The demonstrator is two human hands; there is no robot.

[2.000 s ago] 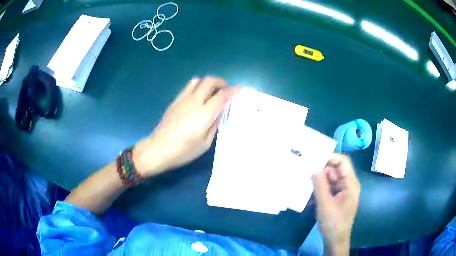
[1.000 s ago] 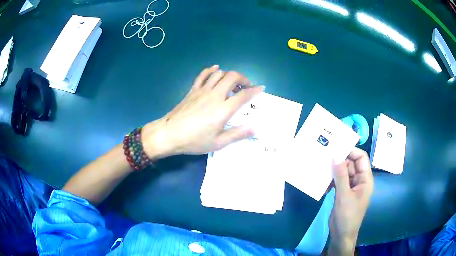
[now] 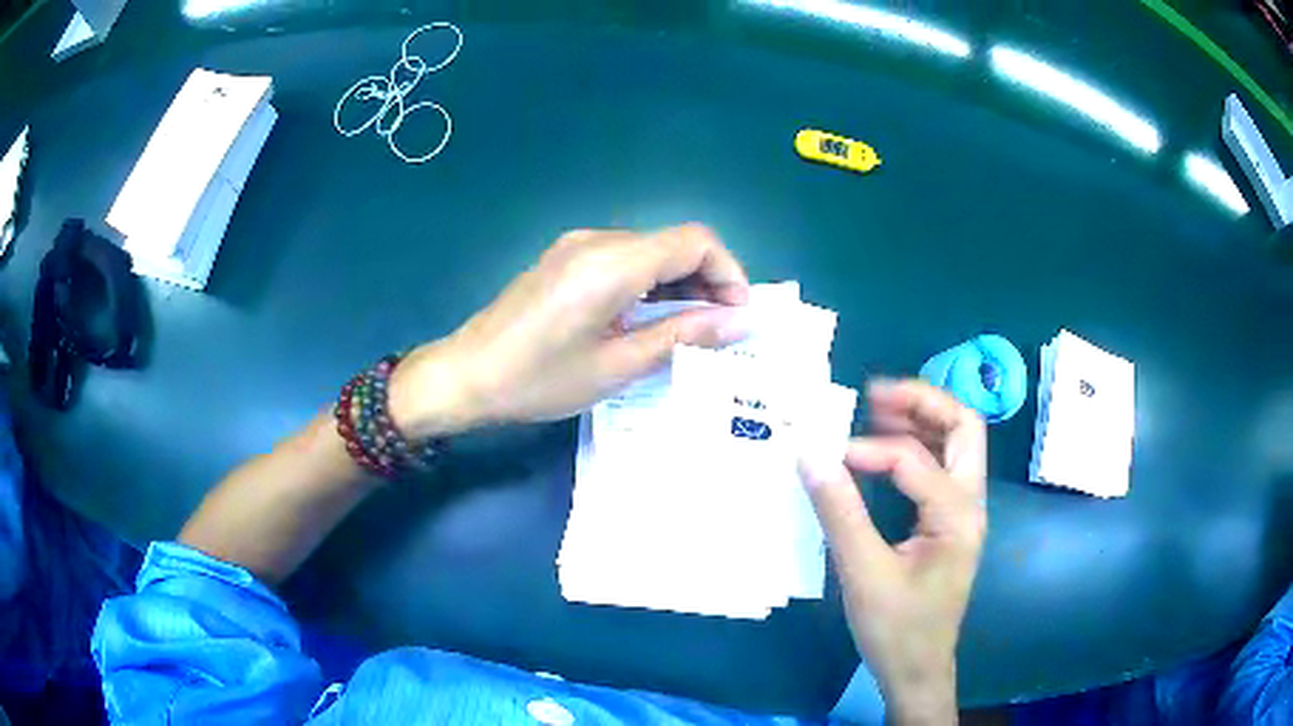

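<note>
A small white card with a dark logo [image 3: 723, 482] lies over a loosely squared stack of larger white booklets [image 3: 610, 560] in front of me. My left hand [image 3: 596, 326], with a bead bracelet at the wrist, reaches over the stack's upper left. Its thumb and forefinger close on the upper sheets near the card's top edge. My right hand [image 3: 908, 511] is slightly blurred at the card's right side. Its thumb tip overlaps the card's edge region; whether it grips anything cannot be told.
A light-blue label roll [image 3: 978, 380] and a small booklet stack [image 3: 1085, 419] stand at right. A yellow device [image 3: 837, 151] and thin white loops [image 3: 418, 131] lie farther back. At left are a white pile [image 3: 192, 163] and a black heap [image 3: 88, 305].
The card with the logo has moved left from beside the stack onto it, along with my right hand. My left thumb and forefinger have closed together at the upper sheets.
</note>
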